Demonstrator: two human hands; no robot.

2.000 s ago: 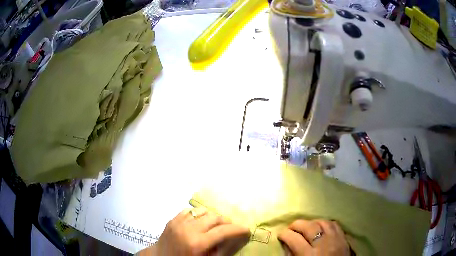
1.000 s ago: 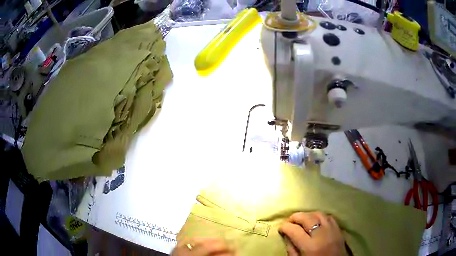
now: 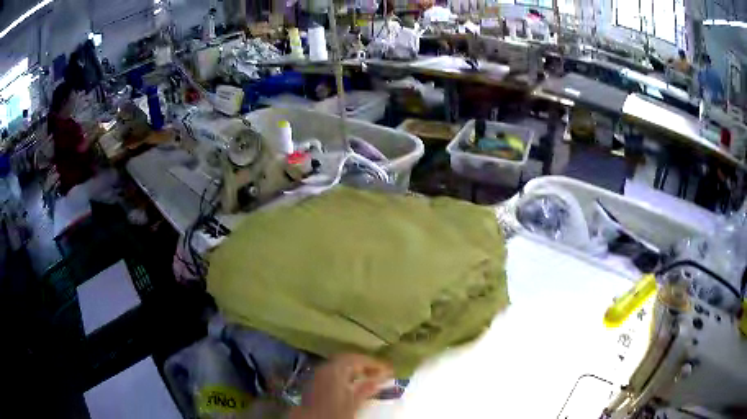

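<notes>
The stack of olive-green cut pieces (image 3: 352, 262) lies on the left part of the white machine table (image 3: 508, 360), with ragged layered edges on its right side. My left hand (image 3: 348, 386) is blurred at the stack's lower edge, and its wrist is cut off by the bottom of the picture. Whether its fingers grip cloth cannot be told. My right hand is out of the picture. The sewing machine head (image 3: 704, 360) is at the lower right, partly cut off. The panel seen earlier by the needle is not in view.
The yellow work lamp (image 3: 631, 301) is beside the machine head. A large white bin (image 3: 409, 151) stands behind the stack, with another sewing machine (image 3: 233, 151) to its left. A bagged bundle (image 3: 221, 399) is below the stack. A person in dark red (image 3: 70, 143) is at the far left.
The view has swung left and up, bringing in the room. My left hand has left the panel by the machine and is now at the stack. My right hand and that panel are out of view.
</notes>
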